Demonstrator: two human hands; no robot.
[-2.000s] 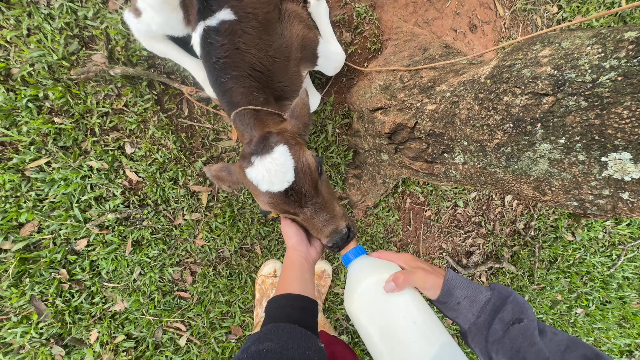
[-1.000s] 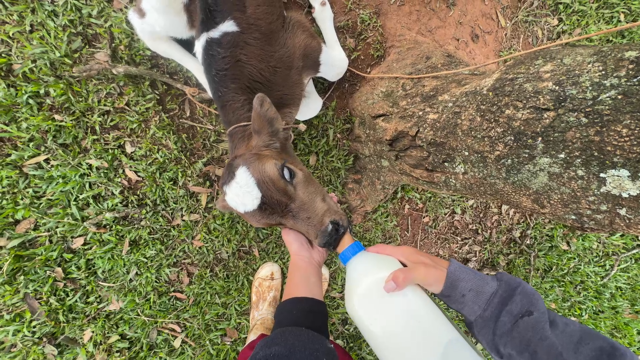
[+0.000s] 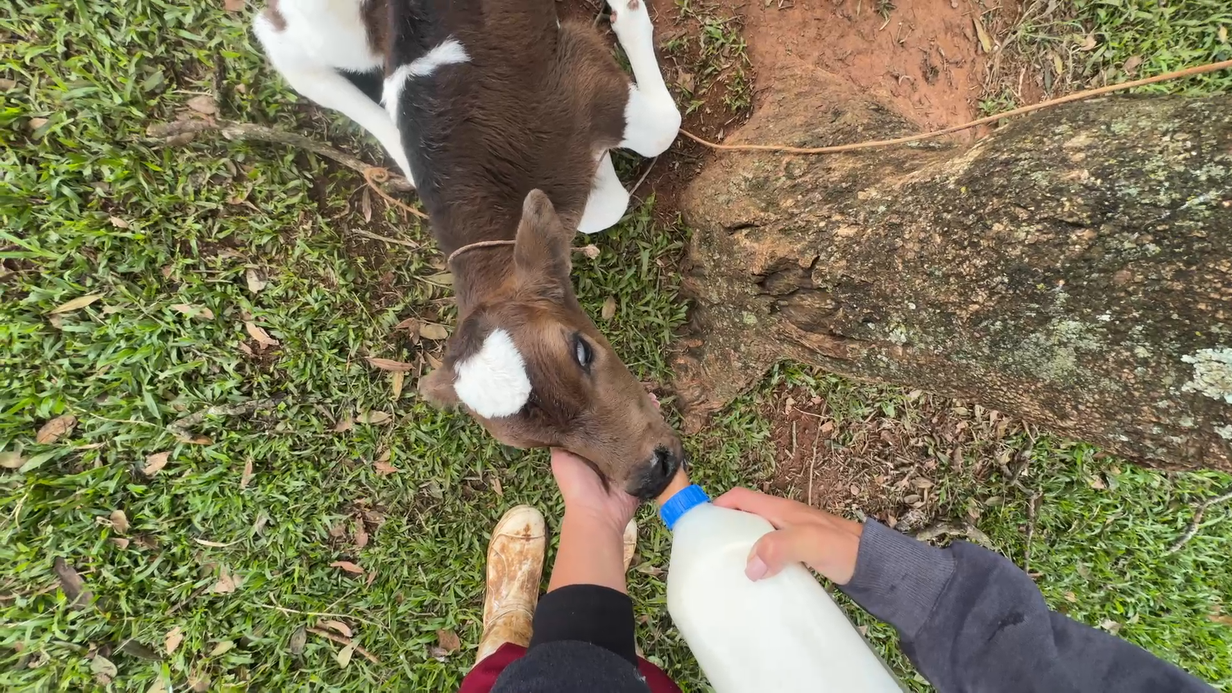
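A brown, black and white calf (image 3: 500, 125) lies on the grass, its head (image 3: 577, 385) turned toward me. My left hand (image 3: 589, 486) cups the calf's lower jaw from beneath; its fingers are partly hidden by the muzzle. My right hand (image 3: 794, 534) grips the upper part of a large plastic bottle of white milk (image 3: 760, 616). The bottle's blue cap ring (image 3: 684, 505) lies close to the muzzle, and its orange-brown rubber teat (image 3: 673, 485) is at the calf's mouth, the tip out of sight. A thin cord (image 3: 481, 245) goes around the calf's neck.
A thick tree trunk (image 3: 962, 279) spreads at the right. An orange rope (image 3: 866, 144) runs over its base beside the calf's legs. A fallen branch (image 3: 279, 140) lies at the upper left. Below my left hand is a muddy boot (image 3: 515, 568) on grass with dry leaves.
Since two seconds ago the calf's head has turned sideways, bringing one eye and an upright ear into clear view. Both hands keep their holds on the jaw and the bottle.
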